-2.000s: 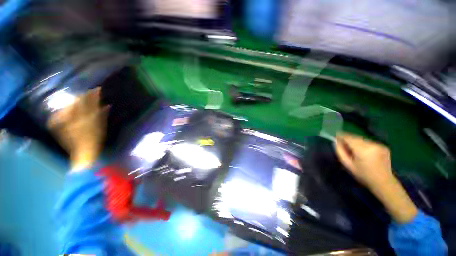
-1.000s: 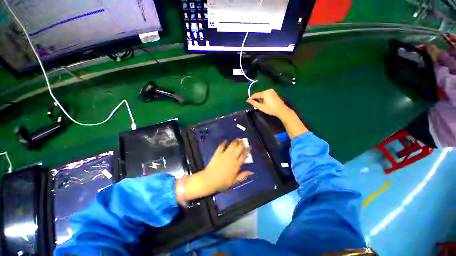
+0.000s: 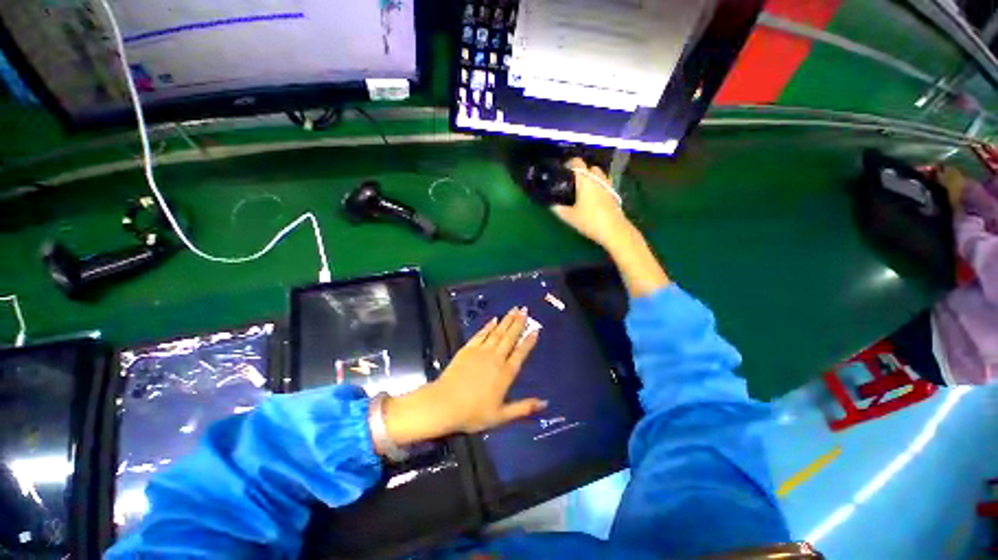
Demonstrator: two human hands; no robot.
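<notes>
A dark blue tablet [image 3: 547,383] lies face up in the right slot of a black tray. My left hand [image 3: 482,377] rests spread on it, covering part of a white label. My right hand [image 3: 596,208] is below the right monitor, its fingers around a black rounded device [image 3: 548,182], apparently a barcode scanner. A thin white cable [image 3: 613,188] passes at these fingers; its plug is not clear. Left of my left hand, a tablet showing a charging symbol [image 3: 356,317] has a white cable [image 3: 325,263] in its top edge.
More tablets lie at left: a bluish one [image 3: 186,383] and a dark one [image 3: 49,438]. Two black scanners [image 3: 383,208] [image 3: 104,263] lie on the green mat. Two monitors [image 3: 274,49] [image 3: 591,66] stand behind. At right are a person's pink sleeve [image 3: 974,235], a black tray [image 3: 903,208] and a red stool [image 3: 881,383].
My right hand has moved from the tablet's top edge up to the black device below the monitor. My left hand stays on the tablet, fingers more spread. The view has shifted slightly.
</notes>
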